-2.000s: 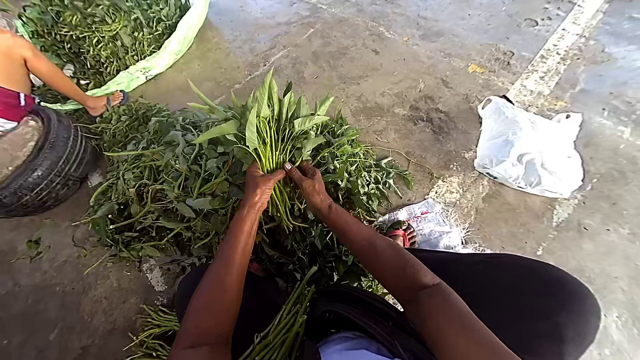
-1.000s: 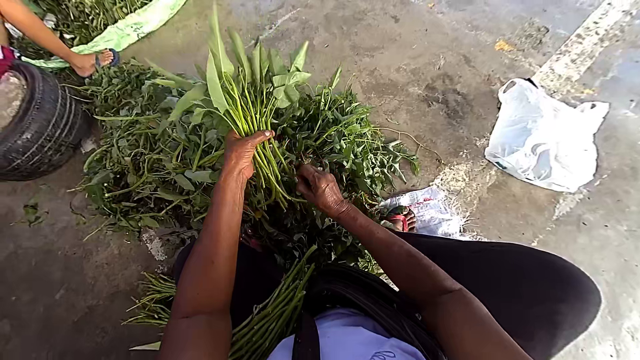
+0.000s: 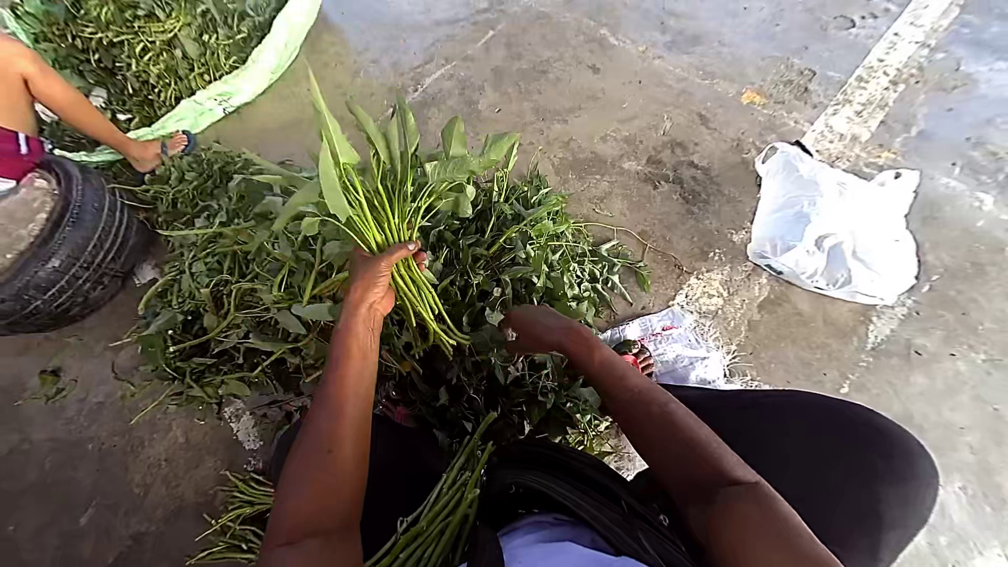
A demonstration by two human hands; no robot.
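Observation:
My left hand (image 3: 382, 276) is closed round the stems of a bunch of leafy greens (image 3: 394, 197), its long leaves pointing up and away. Beneath and around it spreads a large heap of cut greens (image 3: 236, 268) on the concrete. To the right, my right hand (image 3: 539, 329) reaches into the heap's leaves; its fingers are hidden, and whether they grip anything does not show. More long green stems (image 3: 445, 504) lie across my lap, and another bundle of stems (image 3: 244, 512) is on the ground at lower left.
A tyre (image 3: 79, 244) is at the left, near another person's bare leg (image 3: 79, 110). Behind it, a pale green sheet (image 3: 244, 83) borders more greens. A white plastic bag (image 3: 839, 228) lies at the right. A white woven sack (image 3: 677, 346) is beside my sandalled foot (image 3: 636, 358).
My hands were together at the bunch two seconds ago. My right hand has moved away from it, down and right into the heap, while my left has kept the bunch.

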